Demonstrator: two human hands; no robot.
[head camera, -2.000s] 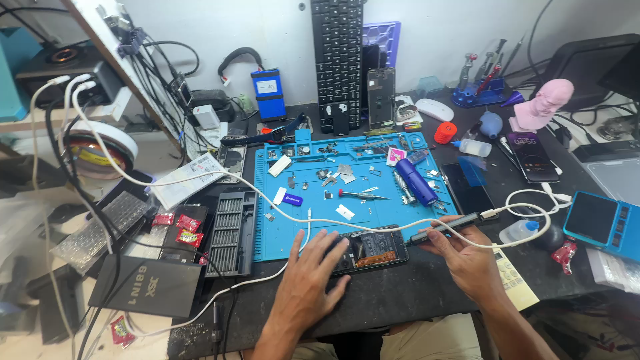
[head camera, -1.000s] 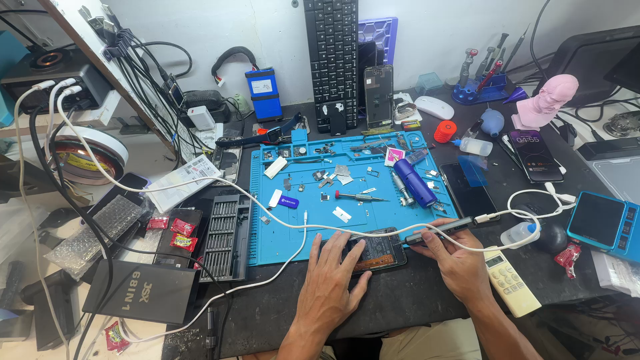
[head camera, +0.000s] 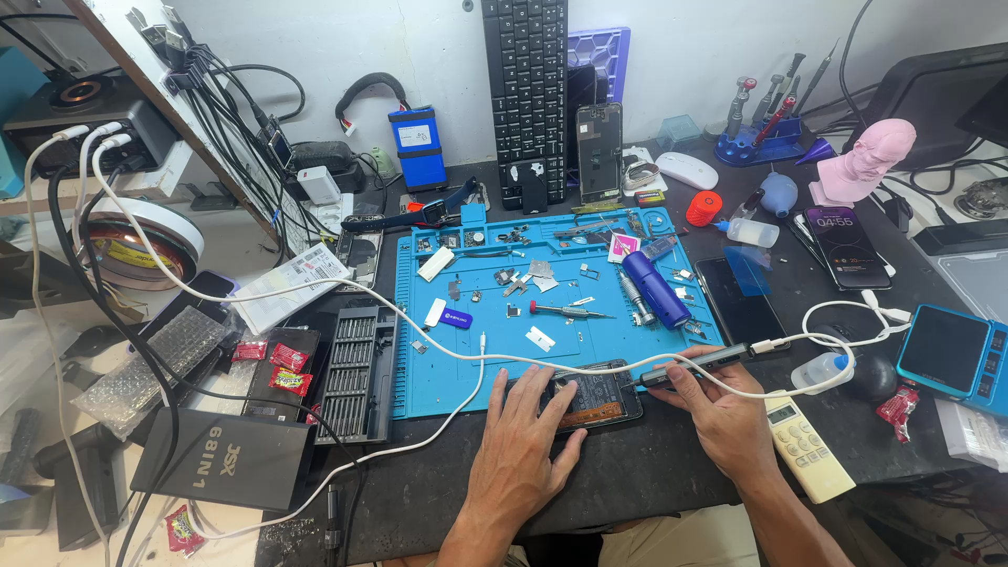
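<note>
An opened smartphone (head camera: 600, 396), with its battery and an orange flex cable exposed, lies at the front edge of the blue silicone repair mat (head camera: 504, 331). My left hand (head camera: 529, 437) rests with spread fingers on the phone's left part. In my right hand (head camera: 713, 402) is a dark pen-shaped electric tool (head camera: 701, 365), whose tip is at the phone's right end; a white cable (head camera: 787, 340) is plugged into its rear. Farther up the mat lie a precision screwdriver (head camera: 571, 311) with a red cap, a purple cylinder (head camera: 655, 290) and small metal parts (head camera: 542, 272).
A bit case (head camera: 358, 374) stands left of the mat, near a black box (head camera: 224, 461). White cable crosses over the mat. To the right are another phone (head camera: 740, 299), a cream remote control (head camera: 807, 449), a squeeze bottle (head camera: 823, 370) and a blue-framed device (head camera: 945, 350).
My left hand stays on the phone, and the tool remains in my right hand by the phone's right end. The view has shifted slightly; the cream remote control shows more fully than two seconds ago.
</note>
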